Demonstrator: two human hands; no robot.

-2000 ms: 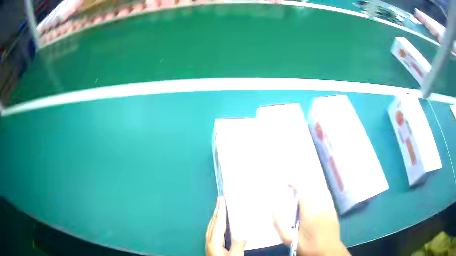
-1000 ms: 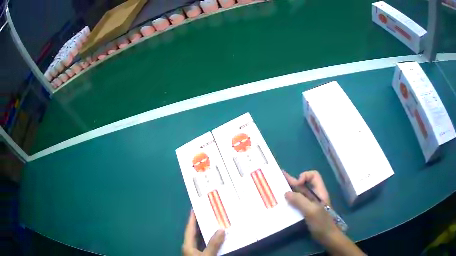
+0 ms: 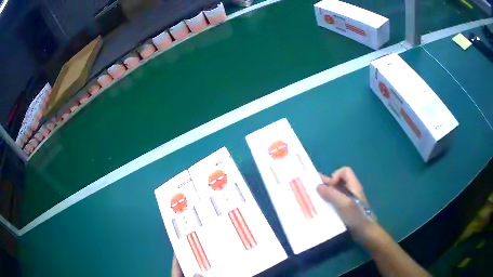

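Two white retail boxes [image 3: 216, 211] with orange-red heads and striped handles lie side by side, printed faces up, on the green bench. My left hand [image 3: 177, 267] is at their lower left edge, mostly cut off by the picture's bottom. A third retail box [image 3: 294, 184] lies face up to their right with a gap between. My right hand [image 3: 347, 201] grips its right edge and also holds a thin, clear pen [image 3: 363, 208] between the fingers.
Another retail box [image 3: 413, 105] stands on its side on the bench to the right. One more box [image 3: 351, 22] is on the green conveyor [image 3: 216, 70], beside an upright metal post [image 3: 412, 21]. Pink-and-white items [image 3: 131, 60] line the far side. Black parts lie at the upper right.
The view has turned to the right. My right hand has let go of the pair and taken hold of the third box, which now lies printed face up nearer the pair. My left hand stays at the pair.
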